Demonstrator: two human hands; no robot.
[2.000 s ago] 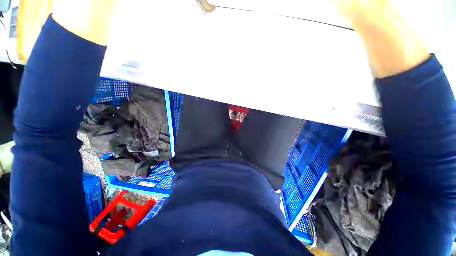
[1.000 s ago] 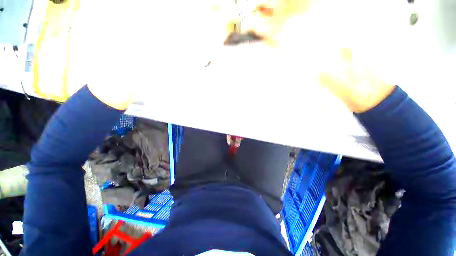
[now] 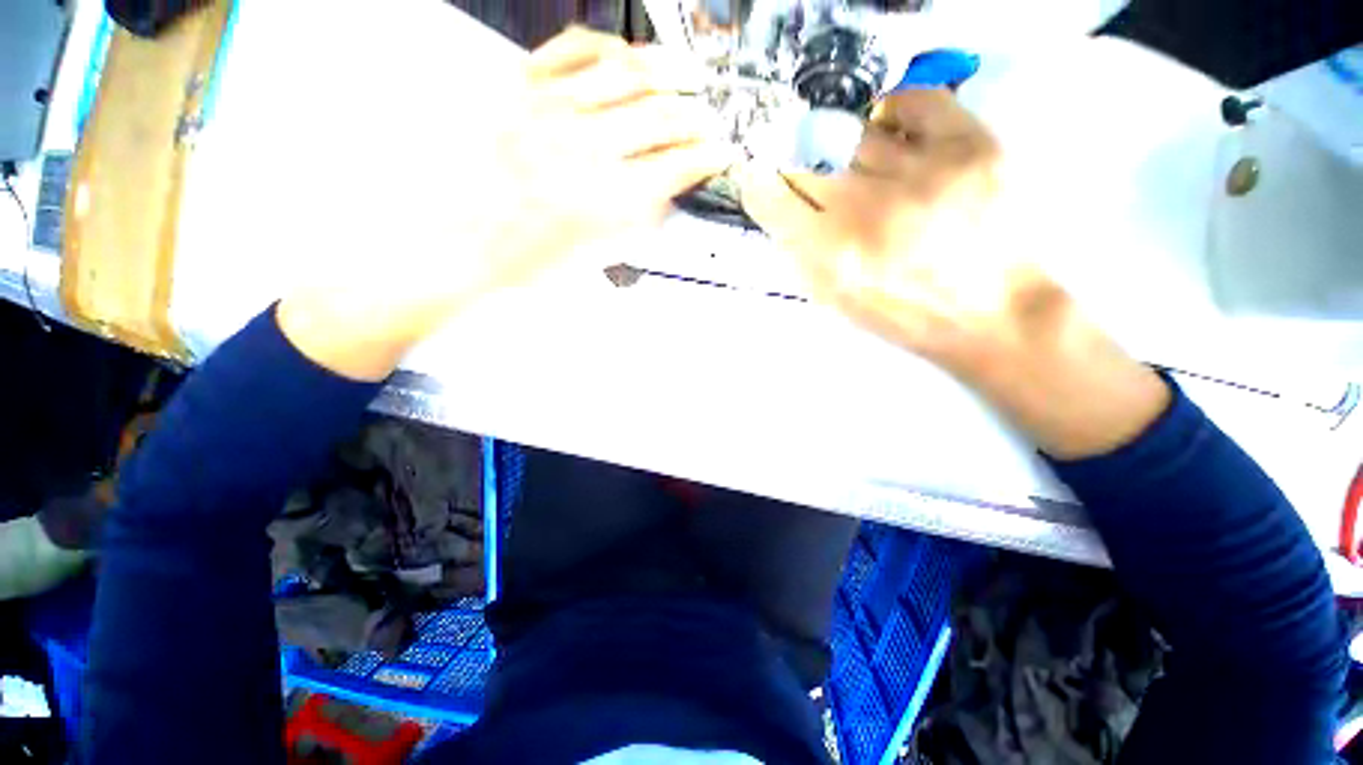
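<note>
Both hands are at the shiny needle area (image 3: 759, 93) of the sewing machine. My left hand (image 3: 591, 165) reaches in from the left, its fingers side by side and pointing at the metal parts. My right hand (image 3: 927, 224) is on the right, its fingers bent beside the round dark tension dial (image 3: 837, 67). The fingertips nearly meet below the presser foot area. A small dark thing (image 3: 715, 197) shows under them; whether they grip it is hidden by glare. A blue machine part (image 3: 942, 67) is above my right hand.
The white table edge (image 3: 673, 466) runs below my forearms. A tan pad (image 3: 135, 180) lies at the left. Blue crates (image 3: 897, 628) with dark garments (image 3: 1046, 665) stand below on both sides, and a red plastic item (image 3: 351, 729) is lower left. A red handle (image 3: 1351, 516) shows at the right edge.
Both hands have come together at the needle area from farther apart. The view has shifted, so the needle area, tension dial and blue part now show clearly.
</note>
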